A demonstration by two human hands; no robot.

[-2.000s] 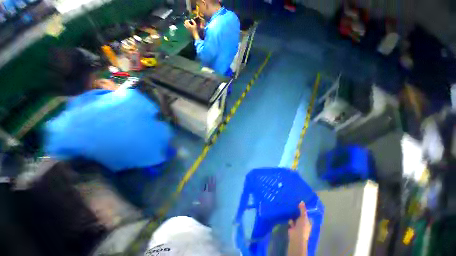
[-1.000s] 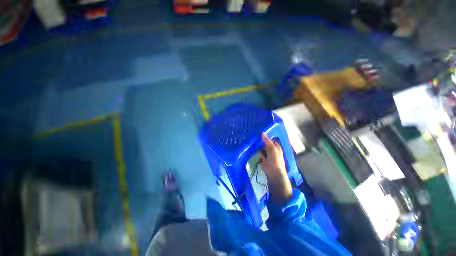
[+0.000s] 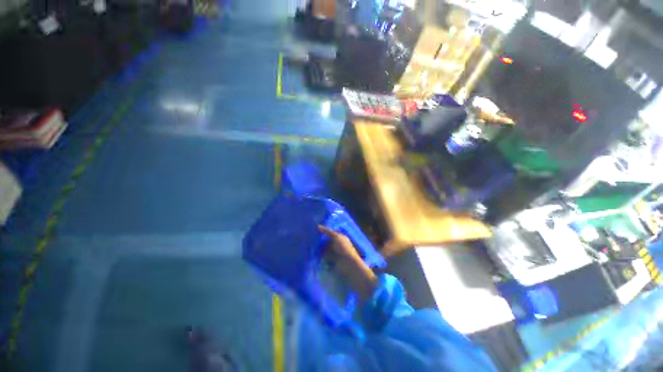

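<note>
A blue plastic stool (image 3: 287,236) is in the middle of the head view, tilted and above the blue floor. My right hand (image 3: 345,254) is on the near side of its seat and grips it; the fingers under the seat edge are hidden. A light blue sleeve runs from this hand to the bottom right. The stool's legs point towards the lower right and are blurred. My left hand is not in view.
A wooden desk (image 3: 407,211) with dark items stands to the right of the stool. Another blue object (image 3: 305,178) is just beyond the stool. White-topped benches (image 3: 465,290) lie at right. Yellow floor tape (image 3: 278,330) runs below the stool. Stacked papers or boxes (image 3: 33,129) are at far left.
The view has swung from the seated workers and their bench to the wooden desk and aisle. My right hand still holds the stool, now further left in view and more tilted.
</note>
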